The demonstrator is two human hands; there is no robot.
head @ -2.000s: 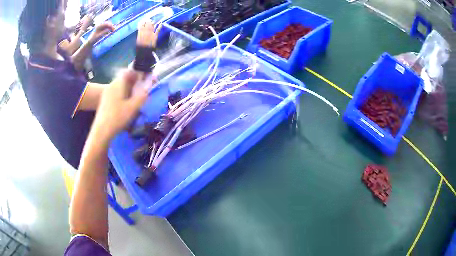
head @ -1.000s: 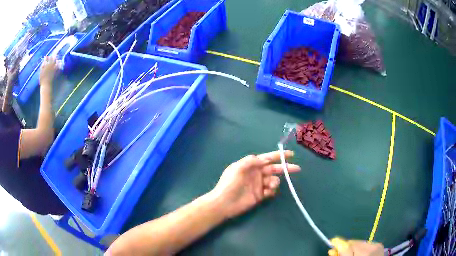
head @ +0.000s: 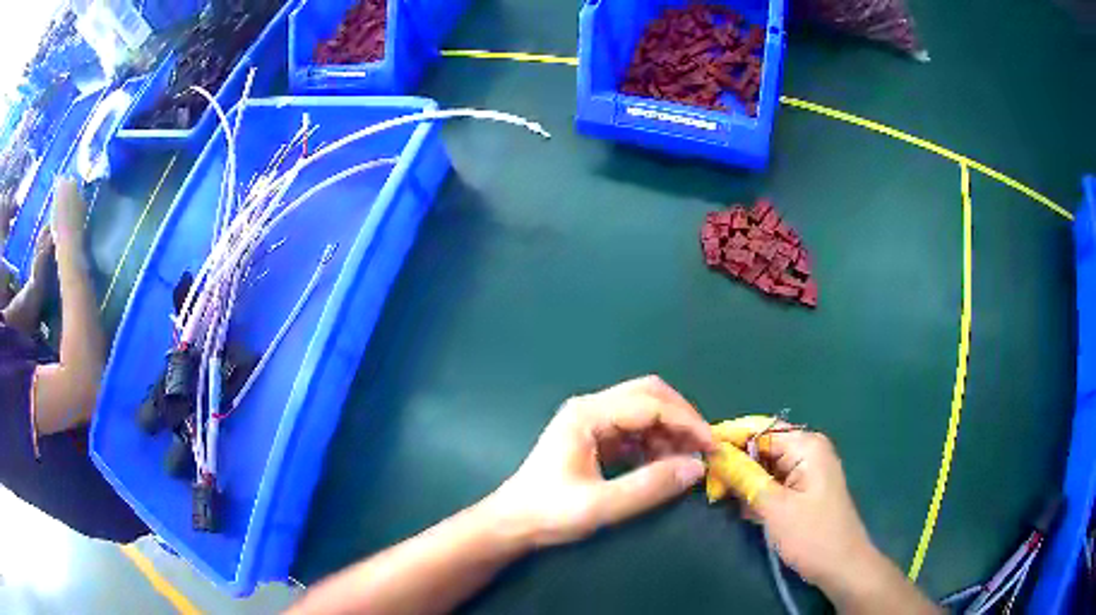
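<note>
My right hand (head: 799, 487), with yellow finger cots, holds the end of a sheathed cable (head: 779, 577). Thin wires (head: 781, 423) stick out above its fingers, and the cable hangs down below the hand. My left hand (head: 613, 463) meets it, with thumb and fingertips closing at the yellow cots; whether they grip a wire or a small part is hidden. A loose pile of red-brown connector housings (head: 760, 252) lies on the green table just beyond the hands.
A large blue tray (head: 325, 348) with wire harnesses (head: 240, 252) stands at left. A blue parts bin (head: 673, 135) of housings is at top centre, another (head: 343, 79) left of it. A right-hand blue tray (head: 1070, 481) is at the edge. A person's arm (head: 75, 324) shows far left.
The view has shifted, so trays and bins sit further up and left. My right hand has come fully into view with the cable end, and my left hand has closed in to meet it.
</note>
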